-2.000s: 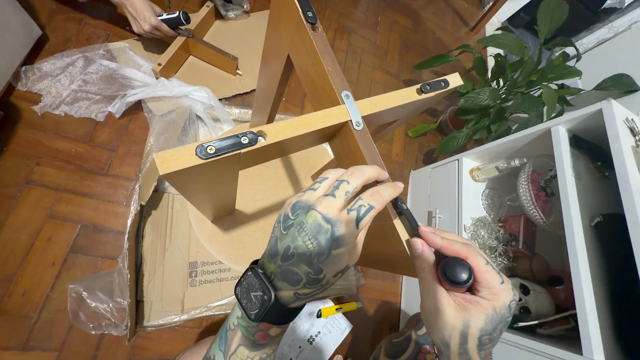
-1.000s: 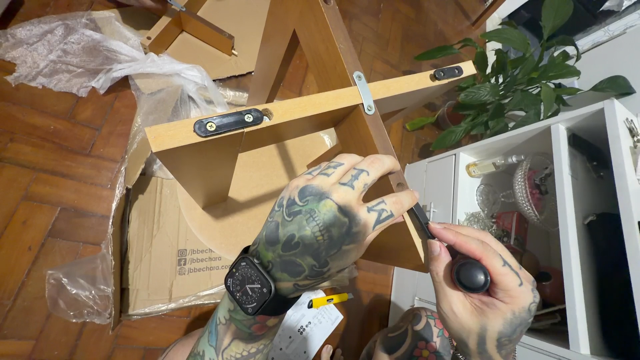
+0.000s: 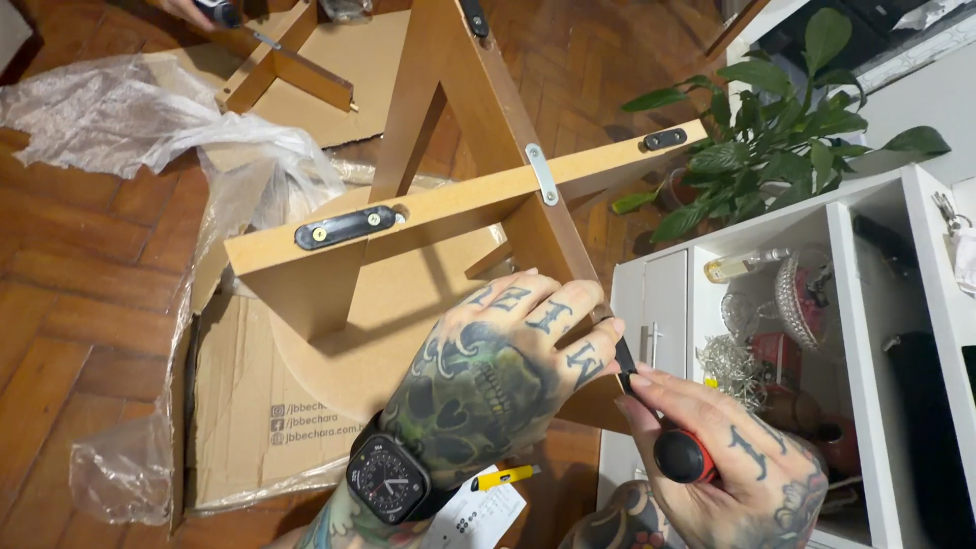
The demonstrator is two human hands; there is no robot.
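My left hand [image 3: 503, 358], with a watch on its wrist, steadies a black plastic foot [image 3: 625, 352] on the edge of a crossed wooden leg frame [image 3: 457, 191]. The fingers of my right hand [image 3: 709, 450] close around a screwdriver with a red and black handle [image 3: 682, 456]; its tip is hidden at the foot. A metal bracket [image 3: 542, 174] is screwed over the crossing of the boards. Another black foot [image 3: 345, 227] with two screws sits on the left board end, and one more [image 3: 665, 139] on the right end.
Cardboard [image 3: 252, 366] and plastic wrap [image 3: 259, 160] lie at left. A yellow box cutter [image 3: 505, 478] rests on a paper sheet [image 3: 480, 512]. White shelves [image 3: 850, 305] and a potted plant [image 3: 778, 137] stand at right. Another person's hand [image 3: 187, 11] is by a smaller wooden frame [image 3: 290, 72].
The screwdriver handle in my right hand has turned to show more red. My left hand stays at the foot. The view has shifted slightly.
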